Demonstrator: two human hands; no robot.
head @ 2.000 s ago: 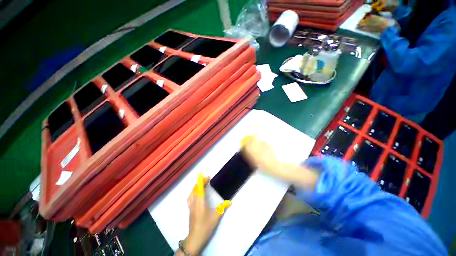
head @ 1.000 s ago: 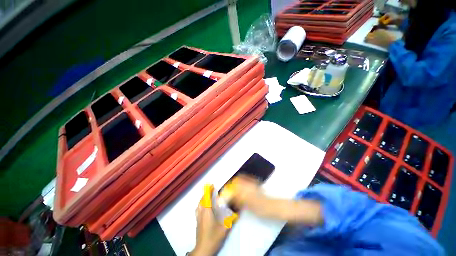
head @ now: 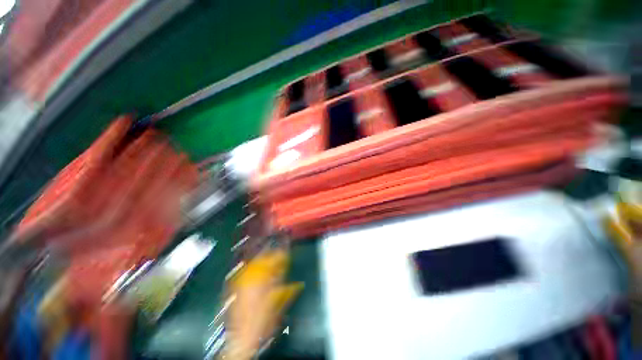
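Observation:
The picture is strongly blurred. A black phone or screen module (head: 467, 266) lies flat on the white sheet (head: 366, 309), with no hand touching it. My left hand (head: 255, 302), with yellow finger cots, is left of the sheet, over the green bench beside shiny printed film strips. Its fingertips are too blurred to show whether they hold anything. My right hand (head: 628, 228), also with yellow cots, is at the right edge of the picture, cut off and blurred; its grip is hidden.
A thick stack of red-orange foam trays (head: 422, 172) with black phones stands behind the sheet. White scraps lie in its left front pocket. More red-orange trays (head: 112, 190) are at the left, with part of a person in blue (head: 28, 323) below them.
The view has swung left, so the sheet and tray stack sit further right. Both hands have left the phone and moved apart, left hand to the film strips, right hand to the far right.

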